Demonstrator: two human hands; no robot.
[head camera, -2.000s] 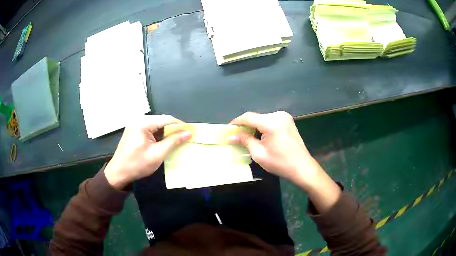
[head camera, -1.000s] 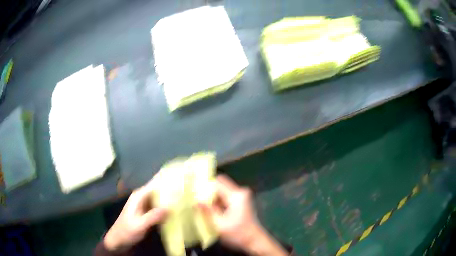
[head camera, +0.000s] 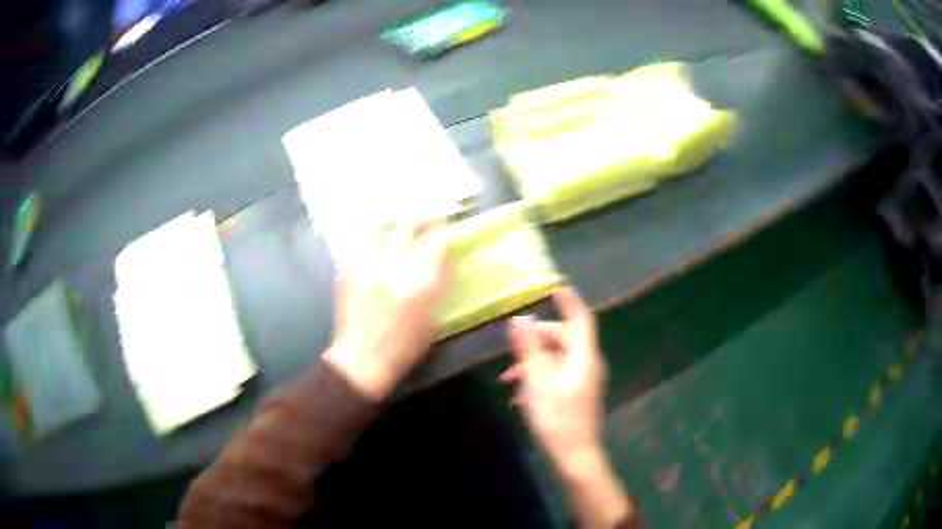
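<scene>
A folded yellow-green sheet (head camera: 494, 267) lies near the front edge of the table, just below the second sheet stack (head camera: 372, 155). My left hand (head camera: 393, 305) lies over the left part of the folded sheet and the lower end of that stack; its fingertips are blurred, so its grip is unclear. My right hand (head camera: 558, 367) is at the sheet's lower right corner with fingers apart, holding nothing visible. The nested folded pile (head camera: 609, 139) is to the upper right. The unfolded sheet stack (head camera: 181, 315) is at the left.
A translucent grey-green block (head camera: 52, 356) is at far left. A teal circuit board (head camera: 446, 27) with a yellow part lies at the far side of the belt. A lime tube (head camera: 787, 23) is at upper right. The table's front edge (head camera: 713, 250) runs diagonally above the green floor.
The folded sheet has moved from above my lap onto the table. My right hand has moved right and opened; my left hand has moved forward over the sheet. The view has shifted, showing the circuit board.
</scene>
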